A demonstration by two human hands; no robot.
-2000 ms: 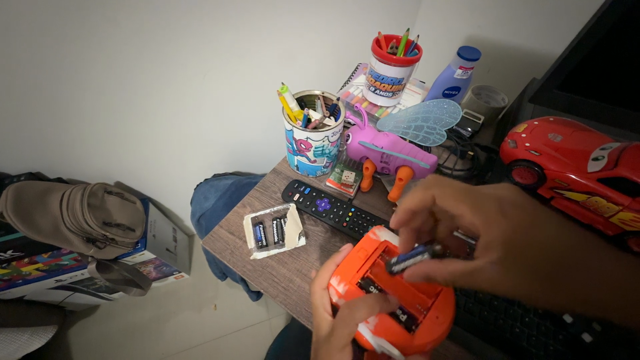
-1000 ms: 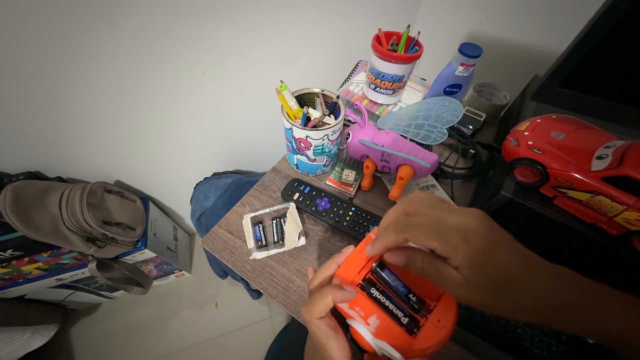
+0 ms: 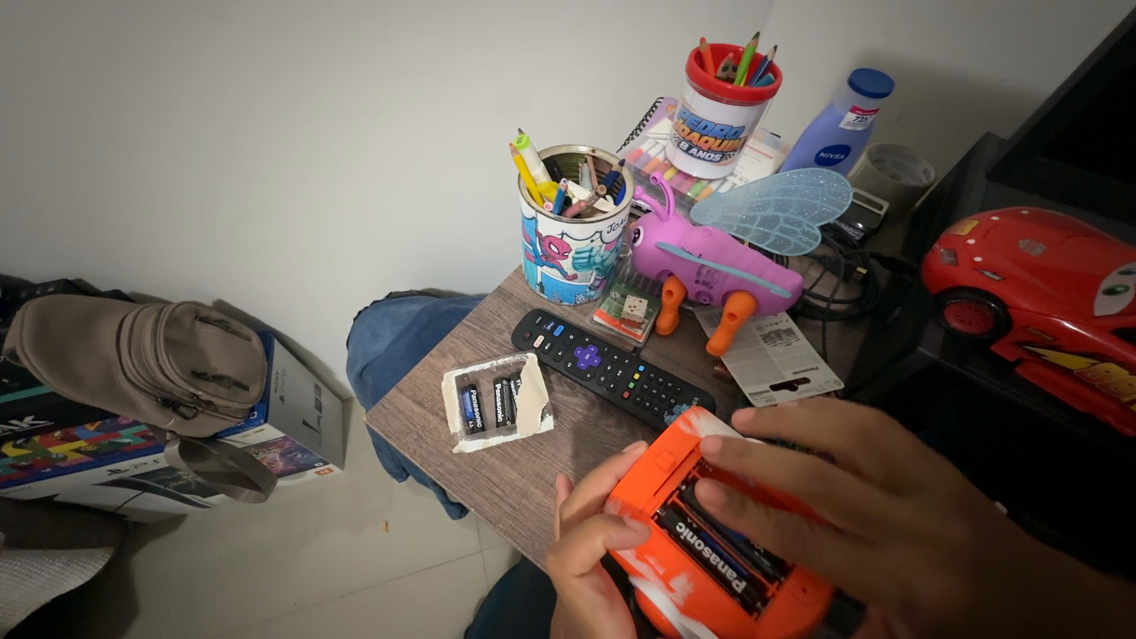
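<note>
My left hand (image 3: pixel 593 541) grips the side of an orange plastic battery-powered device (image 3: pixel 657 479), tilted with its battery compartment facing up. Two black Panasonic batteries (image 3: pixel 710 555) lie side by side in the compartment. The fingers of my right hand (image 3: pixel 852 497) rest over the far battery and the device's upper edge, hiding part of both. Beyond the device, a torn blister pack (image 3: pixel 454 426) with several batteries sits on the wooden desk (image 3: pixel 417 390). A black remote control (image 3: pixel 612 366) lies just past the device.
A pencil-filled tin (image 3: pixel 568 253), a red-rimmed cup (image 3: pixel 719 115), a purple winged toy insect (image 3: pixel 710 257), a lotion bottle (image 3: pixel 830 133), a tape roll (image 3: pixel 896 173) and a battery card (image 3: pixel 777 355) stand or lie behind. A red toy car (image 3: pixel 1038 293) is right; a beige bag (image 3: pixel 151 364) on boxes, left.
Two seconds ago my right hand held a battery above the compartment; now that battery is in it, beside the other. My right fingers have moved over it. My left hand still holds the device.
</note>
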